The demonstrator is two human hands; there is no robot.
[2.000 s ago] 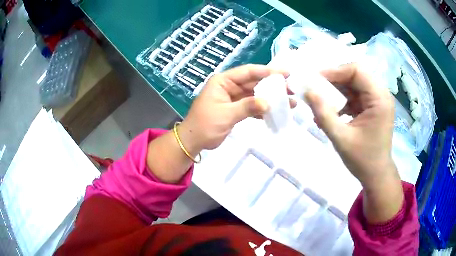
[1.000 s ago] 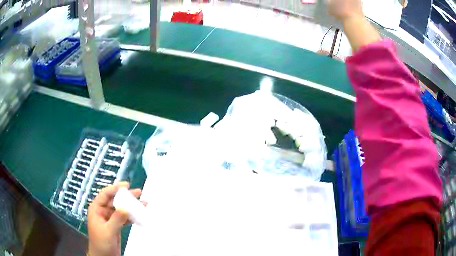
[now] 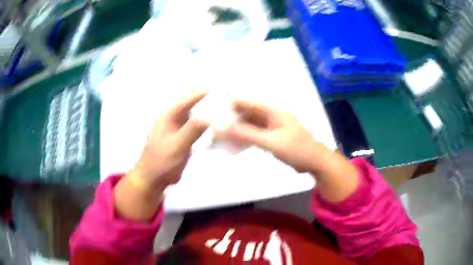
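A white plastic housing (image 3: 213, 115) is between my two hands above the large white tray (image 3: 249, 178); it is washed out by glare against the tray, and its edges are hard to tell. My left hand (image 3: 174, 134) has thumb and fingers around its left side. My right hand (image 3: 275, 129) is at its right side, with fingertips close to it or touching it; blur hides the exact contact. Whether my right hand holds a separate piece cannot be told.
A clear blister tray with rows of parts (image 3: 66, 129) lies at left on the green bench. A plastic bag (image 3: 233, 26) is at the far side. Stacked blue trays (image 3: 350, 46) stand at far right, with a dark smartphone (image 3: 348, 127) nearer me. White pieces (image 3: 424, 77) lie farther right.
My right hand has come down from its raised reach at the upper right to meet my left hand over the tray. My left hand still holds the white piece. The view has tilted down and shifted right.
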